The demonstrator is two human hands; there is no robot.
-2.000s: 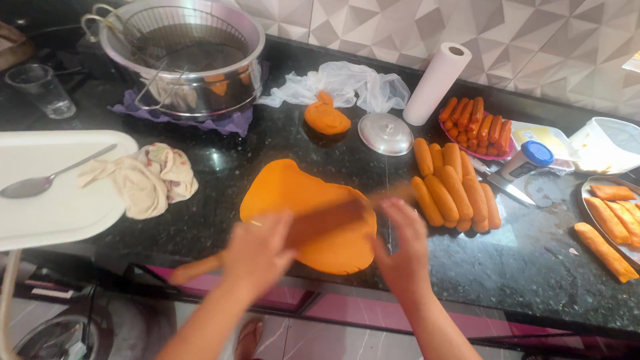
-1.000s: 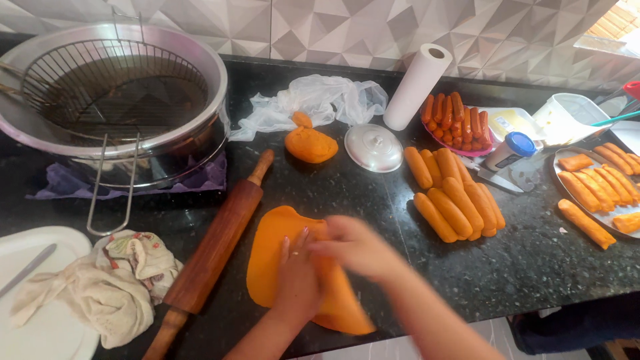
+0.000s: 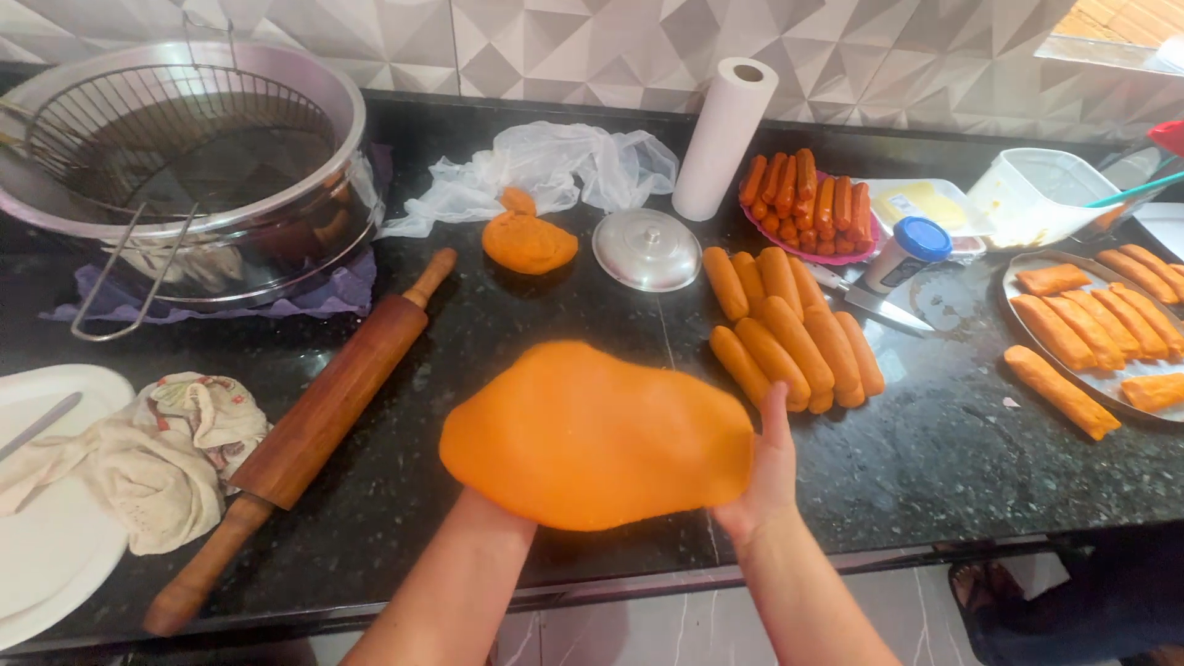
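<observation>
A flat sheet of orange dough (image 3: 597, 435) is held up over the dark stone counter by both hands. My left hand (image 3: 495, 509) is under its left part, the fingers hidden by the dough. At the right edge, my right hand (image 3: 770, 467) supports it with the thumb up. A wooden rolling pin (image 3: 333, 398) lies diagonally to the left. Behind the sheet sit a lump of orange dough (image 3: 529, 242) and a metal lid (image 3: 647, 250). Several dough-wrapped rolls (image 3: 795, 333) are piled just beyond my right hand.
A large pot with a wire basket (image 3: 356, 176) stands back left, near a cloth (image 3: 176, 462) and white tray (image 3: 92, 379). Along the back are a plastic bag (image 3: 564, 166), paper roll (image 3: 721, 139) and sausages (image 3: 814, 203). A knife (image 3: 888, 310) and a plate of rolls (image 3: 1017, 305) are right; a person's foot (image 3: 985, 587) shows below.
The rolling pin was in use on the dough two seconds ago, then lay at the left. The dough sheet, flat on the counter one second ago, is now lifted on both hands.
</observation>
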